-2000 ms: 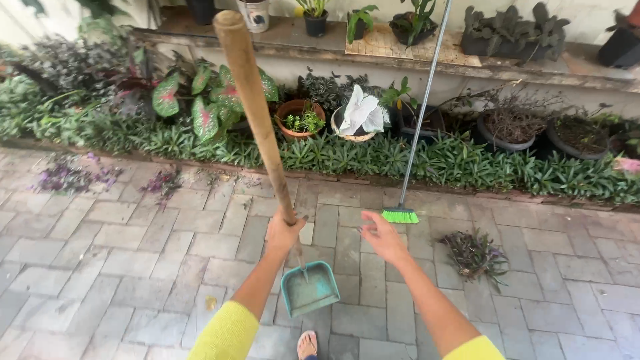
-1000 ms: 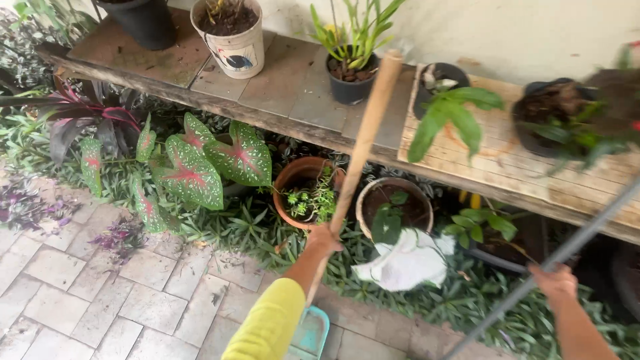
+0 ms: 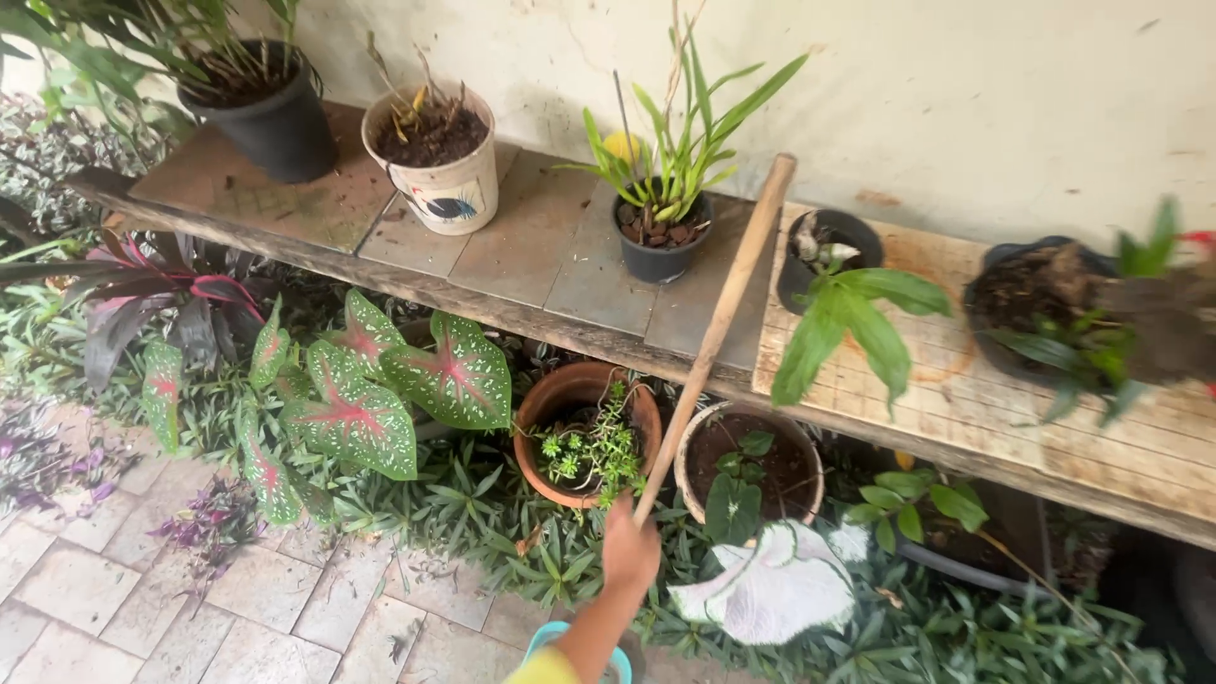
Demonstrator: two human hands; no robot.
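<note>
My left hand (image 3: 631,551) is closed around the long wooden handle (image 3: 714,332) of a dustpan, which leans up and to the right across the shelf edge. Below my wrist part of the turquoise dustpan (image 3: 545,635) shows, mostly hidden by my forearm. A terracotta pot (image 3: 530,451) with a small green succulent stands just beyond the hand. To the right are a round pot of dark soil (image 3: 698,475) and a large whitish leaf (image 3: 769,584). My right hand is out of view, and so is the broom.
A long shelf (image 3: 560,332) along the wall bears a white bucket planter (image 3: 451,195), black pots (image 3: 665,258) and other potted plants. Red-and-green caladium leaves (image 3: 356,408) and low green plants border the paving (image 3: 271,598). Purple plant clippings (image 3: 204,532) lie on the paving at left.
The view has swung closer to the shelf. My right hand, open beside the upright broom at first, then on its pole, has left the view. My left hand keeps its hold on the wooden handle.
</note>
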